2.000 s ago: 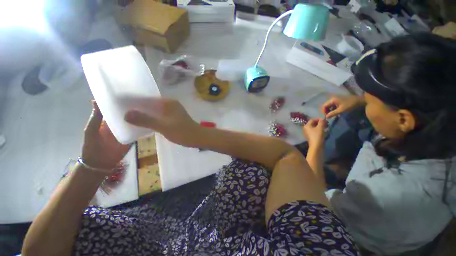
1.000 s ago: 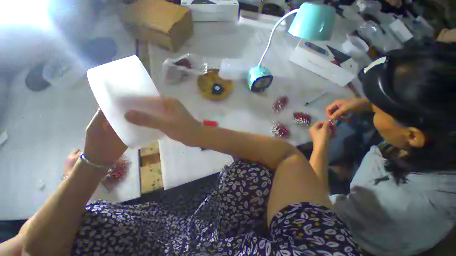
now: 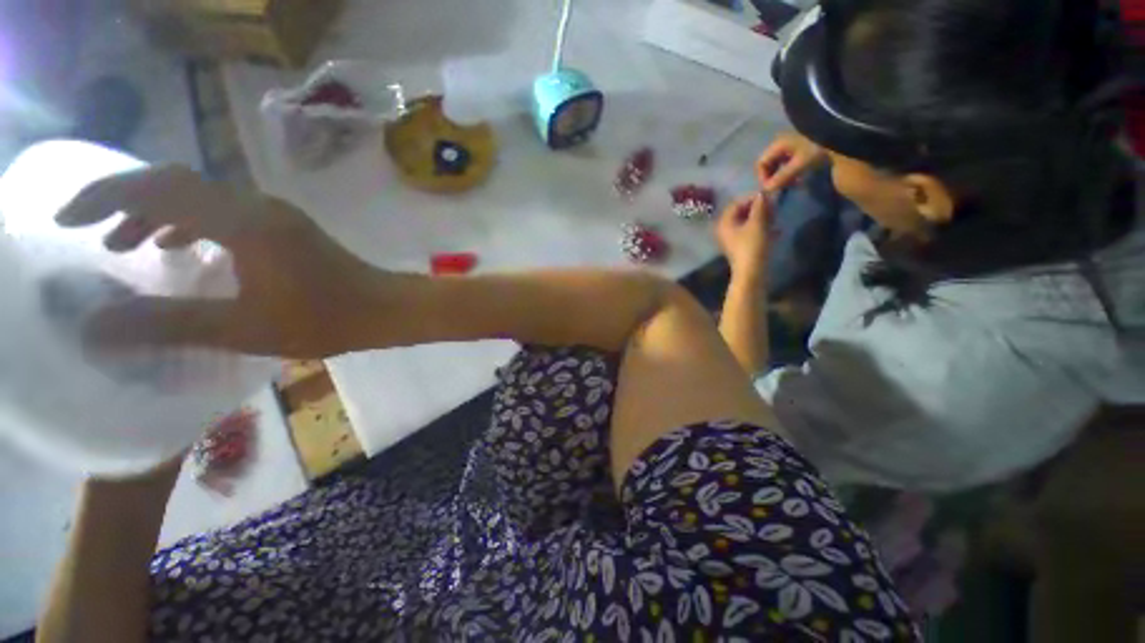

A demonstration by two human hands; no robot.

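Note:
The white round housing (image 3: 75,402) is at the left edge, partly cut off, with its greyish centre facing up. My right hand (image 3: 214,258) holds its upper right side, with the fingers spread over the white wall and the thumb across the grey centre. My left forearm (image 3: 113,553) rises from the lower left to the housing's underside. The left hand is hidden behind the housing, so its grip cannot be seen.
A dark red bundle (image 3: 226,448) lies below the housing, near a wooden-edged gap (image 3: 320,421). Red piece (image 3: 453,264), amber disc (image 3: 433,148), plastic bag (image 3: 320,119) and lamp base (image 3: 568,109) are beyond my right arm. A person (image 3: 954,339) works at the right.
The view has shifted, so the table things appear further left and higher. The housing has moved left and turned from edge-on to show its grey centre. My right fingers have spread.

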